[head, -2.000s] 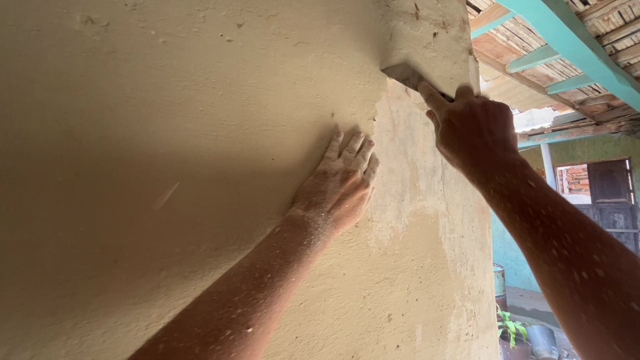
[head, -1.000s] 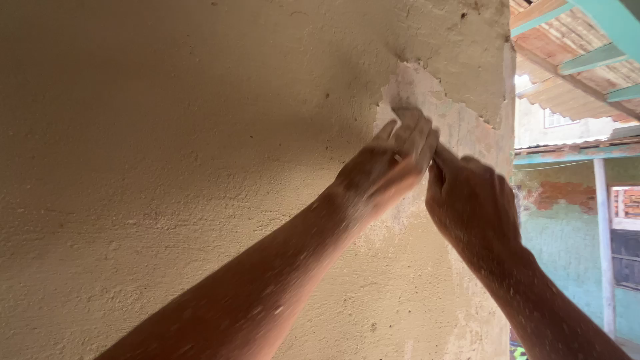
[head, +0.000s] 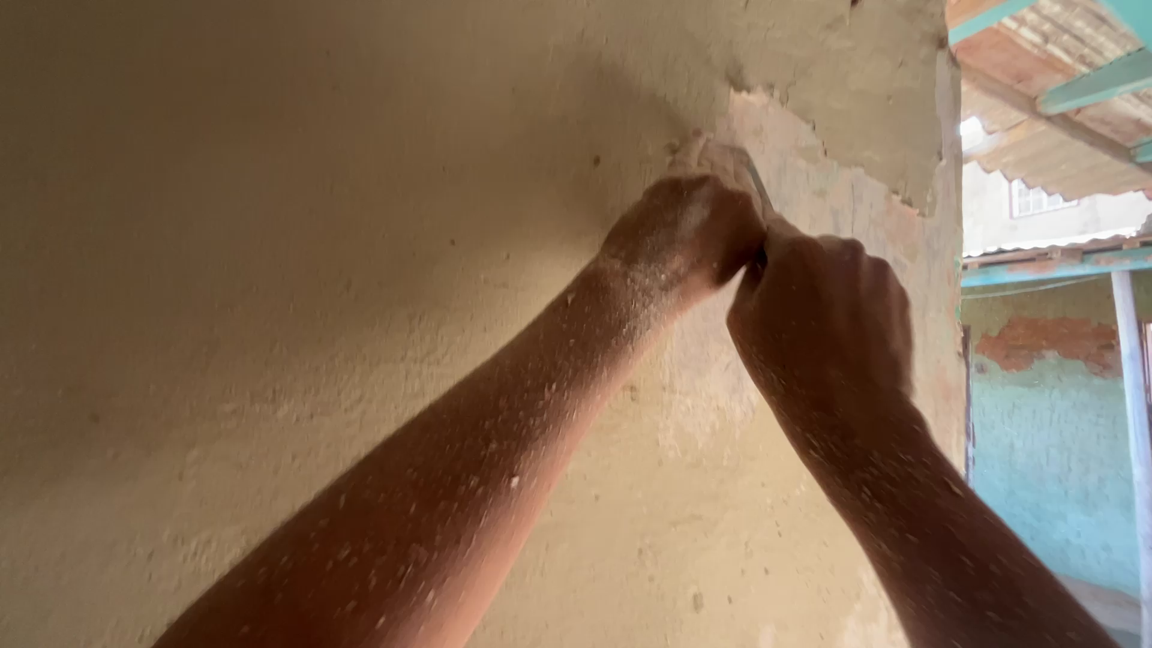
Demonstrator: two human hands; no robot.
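My right hand [head: 823, 301] is closed around the handle of a scraper [head: 758, 183], whose thin metal edge shows just above the knuckles, against the wall. Right beside it, my left hand [head: 697, 202] lies over the scraper's blade side, its fingers pointing up at the wall; whether they press on the blade or the wall is hidden. Both forearms carry pale dust and flakes. Around the hands, the painted plaster wall [head: 360, 225] has a bared lighter patch [head: 846, 193] with a ragged upper edge.
The wall's vertical corner [head: 949, 270] runs down at the right. Beyond it stand a pale post [head: 1131, 405] and a turquoise wall [head: 1048, 459] with exposed reddish patches. Overhead at the upper right are turquoise beams [head: 1098, 81] under a roof.
Two seconds ago my left hand lay flat on the wall, apart from the scraper; it has moved up beside my right hand. The bared patch now shows a ragged upper edge.
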